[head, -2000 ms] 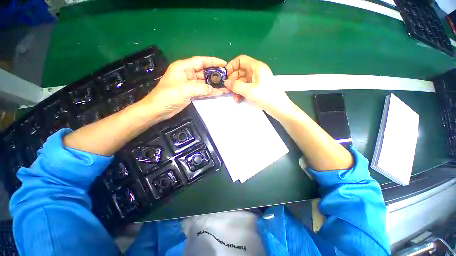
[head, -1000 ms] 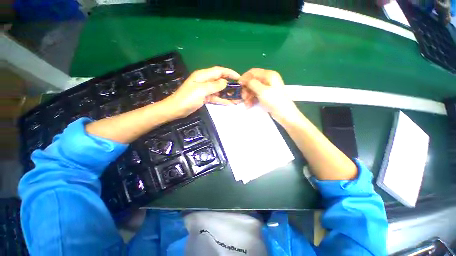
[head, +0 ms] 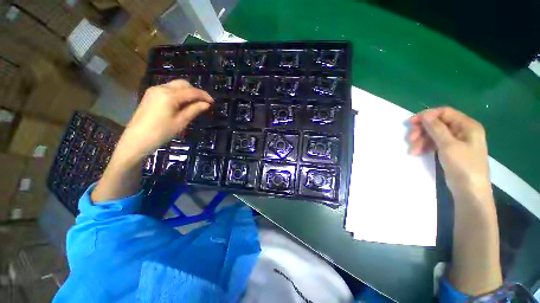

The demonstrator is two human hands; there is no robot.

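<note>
The black blister tray (head: 255, 121) lies at the centre-left, with small black housings (head: 281, 146) in its square pockets. My left hand (head: 169, 115) is over the tray's left part, thumb and fingertips close together; I cannot tell whether they hold anything. It hides some pockets. My right hand (head: 453, 139) is at the right edge of the white sheets (head: 391, 183), fingers curled and blurred. A faint bluish spot shows at its fingertips, too small to tell. No housing is visible in my right hand.
The green bench top (head: 379, 47) extends behind the tray and sheets, crossed by a white strip (head: 514, 179). Another black ribbed tray (head: 83, 155) is lower at the left. Cartons (head: 35, 94) stand beyond it. A shiny dark object is at the lower right edge.
The view has turned left. My hands have moved apart: the left over the tray, the right beside the sheets. The housing held between them is no longer visible there.
</note>
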